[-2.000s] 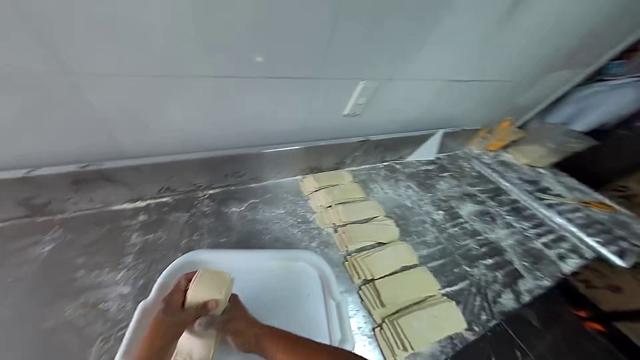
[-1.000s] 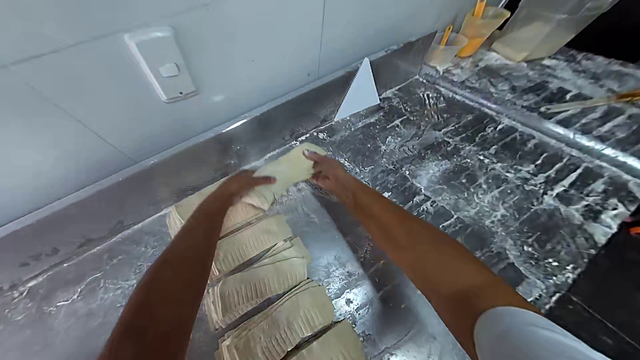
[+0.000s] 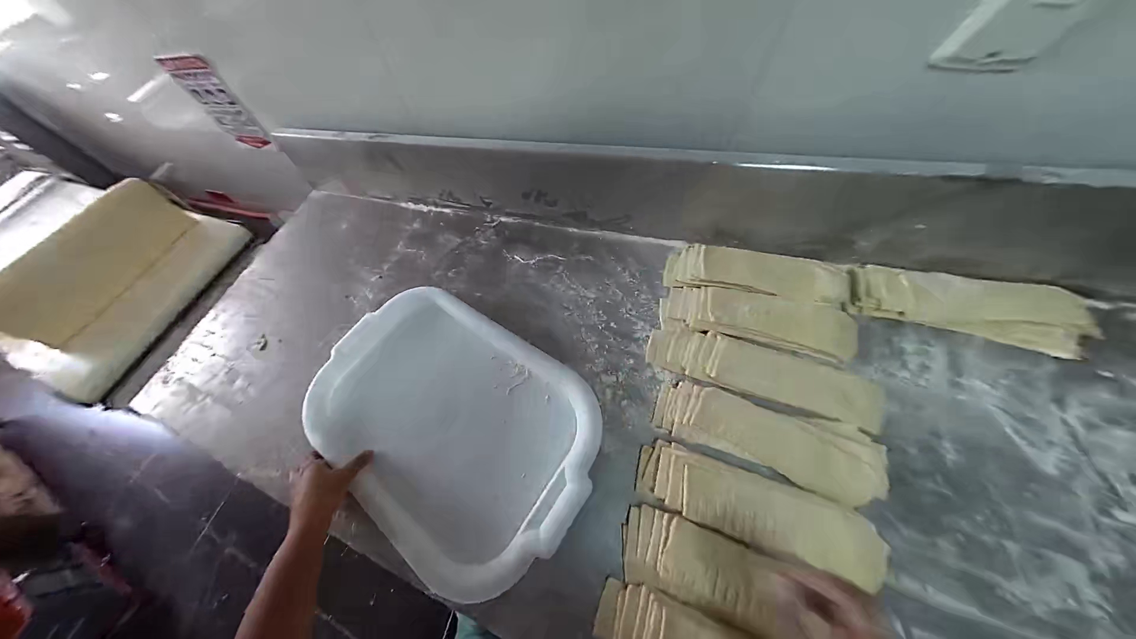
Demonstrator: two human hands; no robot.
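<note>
A white plastic tray (image 3: 453, 426) lies tilted at the near edge of the steel counter, with a little flour inside. My left hand (image 3: 324, 488) grips its left rim, thumb over the edge. To the tray's right, stacks of flat dough strips (image 3: 772, 368) lie in a column, each fanned at its left end. One more stack (image 3: 976, 306) lies end to end with the farthest one. My right hand (image 3: 821, 603), blurred, is at the right end of the nearest stacks; whether its fingers hold dough cannot be told.
The floured steel counter (image 3: 426, 248) runs back to a raised steel edge (image 3: 639, 195) and a pale wall with a switch plate (image 3: 1012, 31). At far left lies a thick folded dough sheet (image 3: 115, 275). A printed sign (image 3: 213, 98) hangs above it.
The view has swung left. My left hand has left the dough and now grips the tray. A second ago both hands held a dough stack at the far end; my right hand is now by the nearest stacks.
</note>
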